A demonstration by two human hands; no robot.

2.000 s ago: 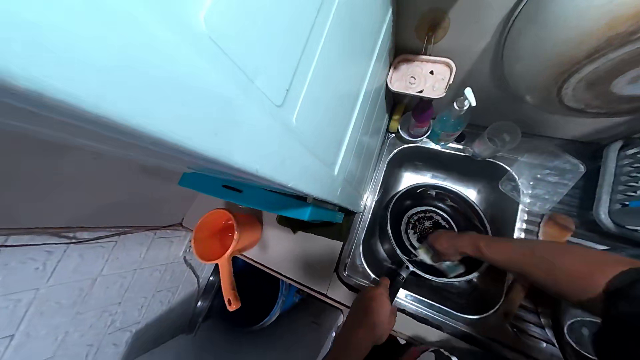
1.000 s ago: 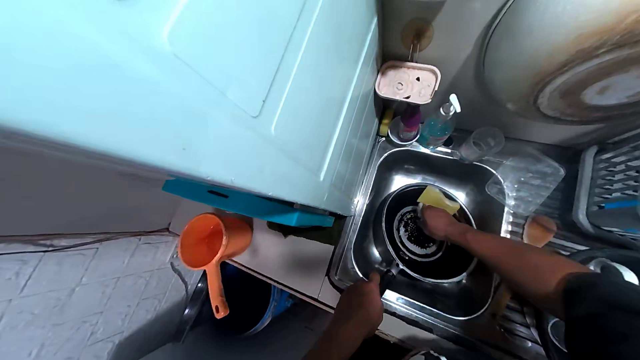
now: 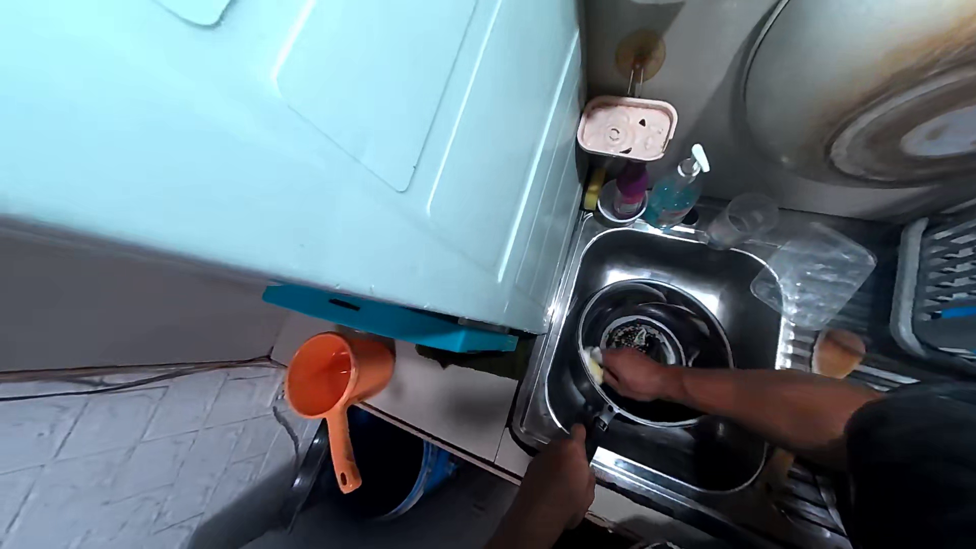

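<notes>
A dark frying pan (image 3: 705, 316) lies in the stainless steel sink (image 3: 656, 245), with a round patch of suds and dark specks at its middle. My left hand (image 3: 563, 476) grips the pan's black handle (image 3: 596, 435) at the sink's near edge. In my right hand (image 3: 637, 374) a yellow and white sponge (image 3: 593, 364) is pressed on the pan's left rim. My right forearm reaches in from the right across the sink.
Behind the sink stand a blue pump bottle (image 3: 675, 197), a purple-topped bottle (image 3: 631, 187) and a clear cup (image 3: 743, 219). A clear plastic container (image 3: 816, 274) and a grey dish rack (image 3: 907, 290) are at right. An orange dipper (image 3: 374, 367) rests on the counter's left end.
My right hand has moved with the sponge from the pan's far side to its left rim. My left hand stays on the handle.
</notes>
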